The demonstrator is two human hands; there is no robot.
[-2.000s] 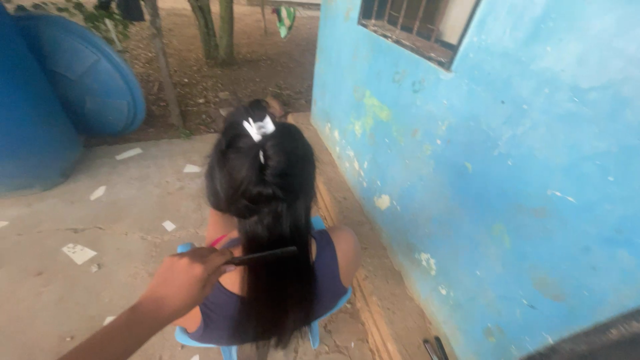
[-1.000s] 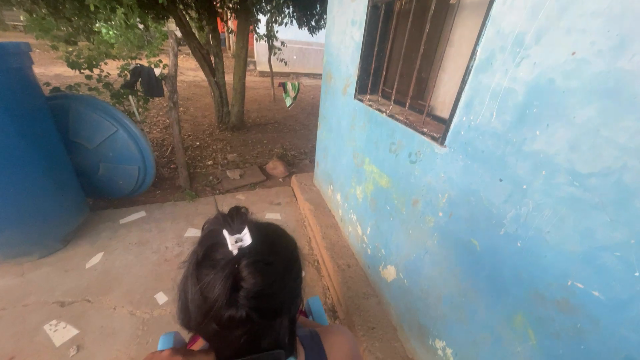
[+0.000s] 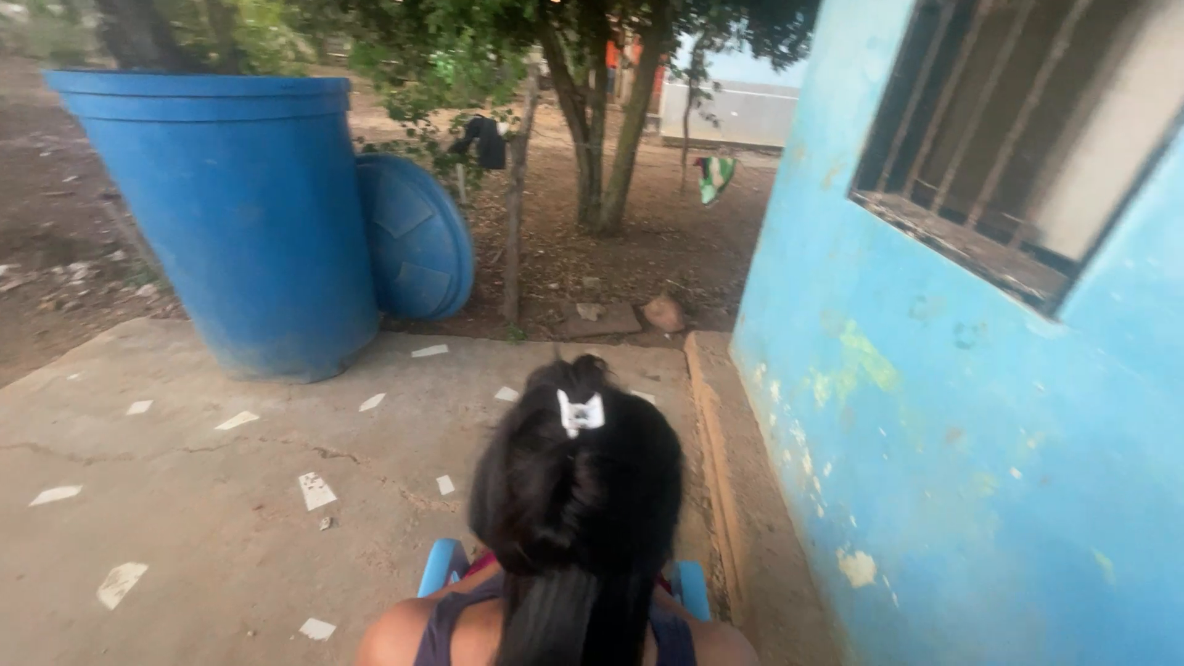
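A seated person with long dark hair (image 3: 578, 518) has their back to me at the bottom centre. A white hair clip (image 3: 581, 413) holds the hair near the top of the head. Below it the hair hangs down past the lower edge of the view. The person wears a dark sleeveless top (image 3: 673, 638) and sits on a light blue plastic chair (image 3: 444, 566), whose sides show by the shoulders. Neither my left hand nor my right hand is in the picture, and no comb shows.
A large blue plastic barrel (image 3: 245, 222) stands at the left, its round lid (image 3: 416, 236) leaning beside it. At the right are a blue painted wall (image 3: 925, 481) and a barred window (image 3: 990, 139). A low concrete ledge (image 3: 740, 499) runs along the wall. Trees (image 3: 592, 120) stand behind.
Two seconds ago a hand held a dark comb against the hanging hair; hand and comb are now out of view. The view has tilted up.
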